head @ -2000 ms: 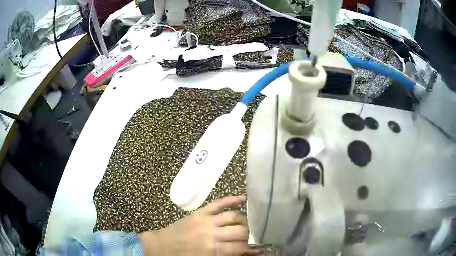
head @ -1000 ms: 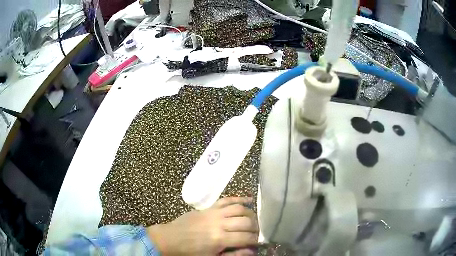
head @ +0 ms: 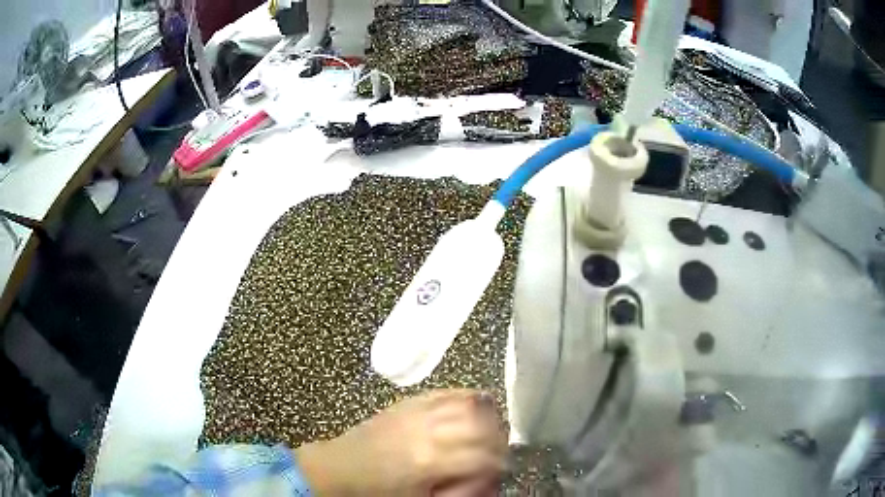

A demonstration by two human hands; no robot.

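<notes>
The dark garment panel with small tan-gold print (head: 301,311) lies spread on the white table, left of the sewing machine head (head: 592,320). My left hand (head: 417,442), in a blue checked sleeve, is on the panel's near part, beside the head. Its fingers are curled and blurred; I cannot tell whether they pinch the cloth. My right hand cannot be made out. The white lamp paddle (head: 439,301) on its blue neck hangs over the panel. The needle area is hidden.
Narrow dark and white trims (head: 398,133) lie at the table's far side, with stacked printed pieces (head: 446,49) behind. A pink-red and white power strip (head: 221,141) is far left. Another table (head: 73,155) stands at left.
The fingers of my left hand, spread on the panel before, are now drawn together and curled. The view has shifted slightly, so the panel and machine appear further right than in the first frame.
</notes>
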